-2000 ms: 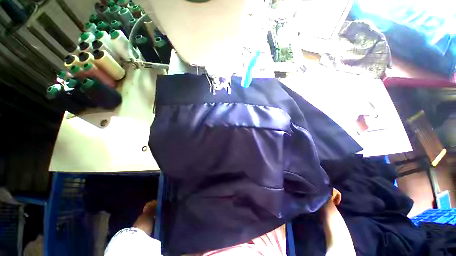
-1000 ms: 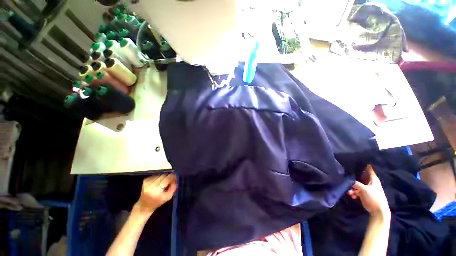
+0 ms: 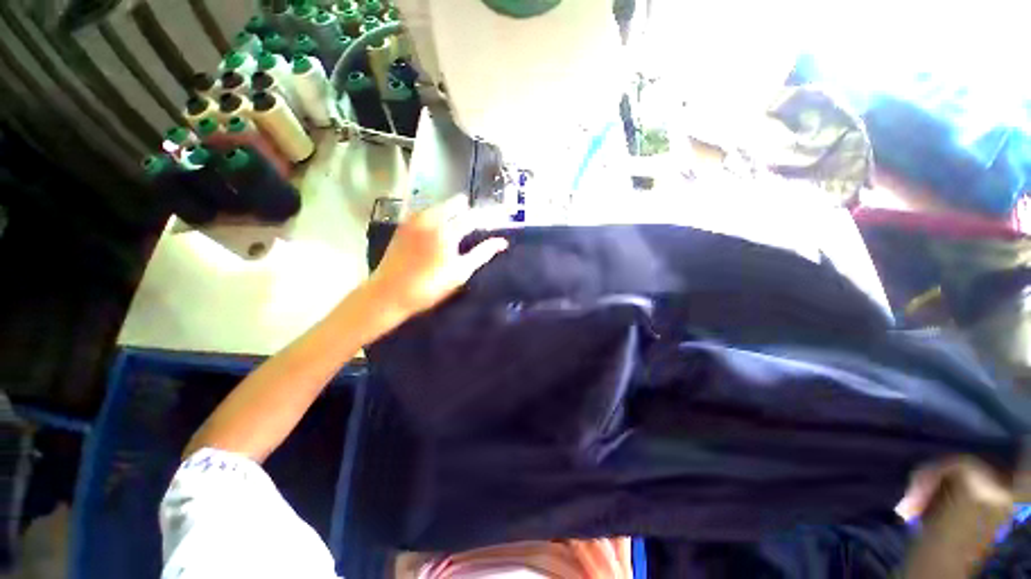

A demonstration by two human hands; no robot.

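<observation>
The dark navy garment point(image 3: 543, 430) lies across the front of the sewing table and hangs over my lap, its far edge just in front of the needle area point(image 3: 520, 195). My left hand point(image 3: 427, 262) lies on the garment's far left edge, fingers spread, near the needle area. My right hand point(image 3: 961, 498) is blurred at the lower right, at the garment's right end, which is pulled out to the right; its fingers are too blurred to show the grip clearly.
The white machine head point(image 3: 520, 68) is overhead. Thread cones point(image 3: 277, 124) stand on the pale table point(image 3: 243, 305) at left. A crumpled patterned cloth point(image 3: 820, 141) lies at the far right. A blue crate point(image 3: 102, 452) is below left; dark garments point(image 3: 746, 556) lie at lower right.
My left hand has moved from below the table's edge up onto the garment. My right hand has moved right and down. The garment is stretched rightward and its far edge has come nearer, out from under the needle.
</observation>
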